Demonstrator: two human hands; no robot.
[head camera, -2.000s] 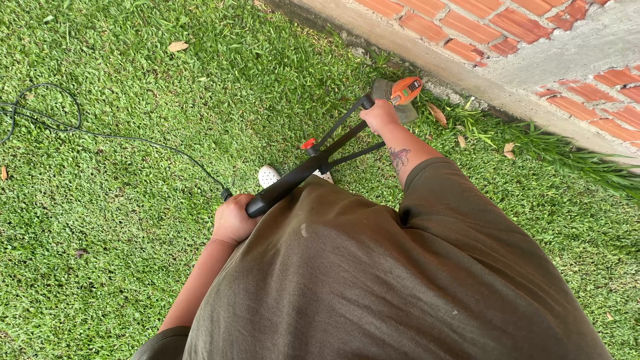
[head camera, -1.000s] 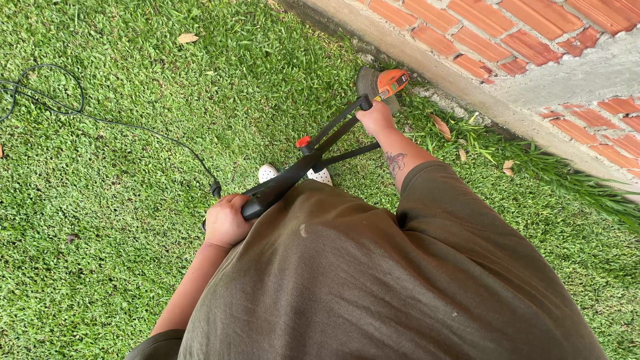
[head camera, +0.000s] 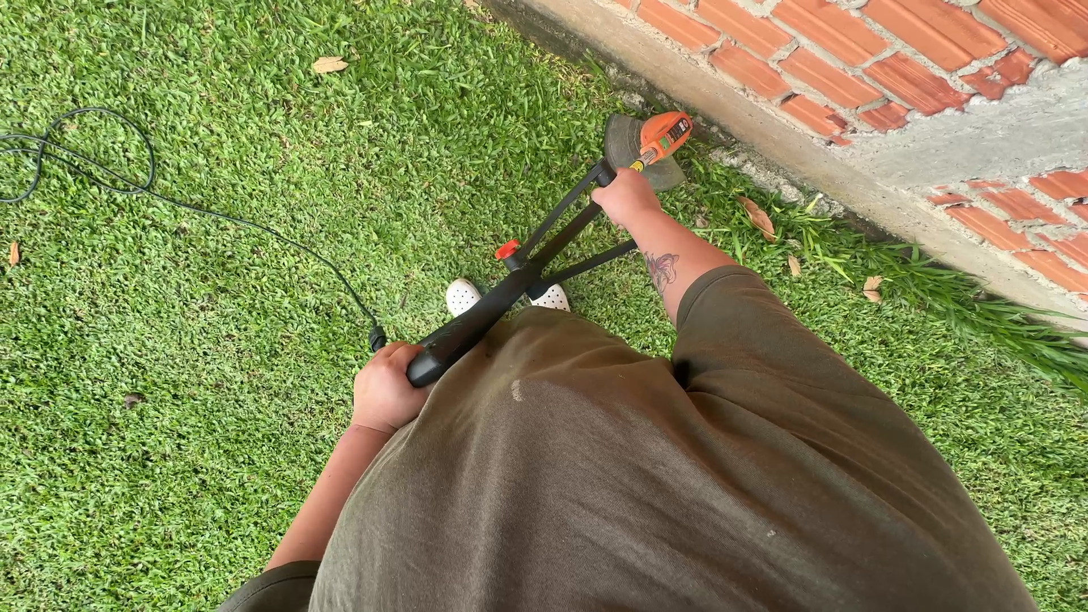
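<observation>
An electric string trimmer (head camera: 476, 327) with a black shaft runs diagonally across my front. My left hand (head camera: 389, 391) is closed around its rear handle, beside the plug joint of the black power cord (head camera: 272, 234). Farther along, my right hand (head camera: 627, 200) grips the black front loop handle (head camera: 561, 208) near its crossbar. A red knob (head camera: 507, 249) sits where the loop meets the shaft. Beyond my right hand, the orange trimmer head (head camera: 666, 134) and its dark, grass-stained guard (head camera: 625, 140) are by the foot of the wall. The cutting line is hidden.
A brick wall (head camera: 829, 81) with a concrete base (head camera: 765, 140) crosses the upper right. Taller grass (head camera: 943, 293) grows along it. Dry leaves (head camera: 330, 65) lie on the lawn (head camera: 212, 408). The cord loops at the far left. My white clogs (head camera: 462, 296) are below the shaft.
The trimmer head and guard have tilted and shifted relative to the wall base. Both hands keep their hold.
</observation>
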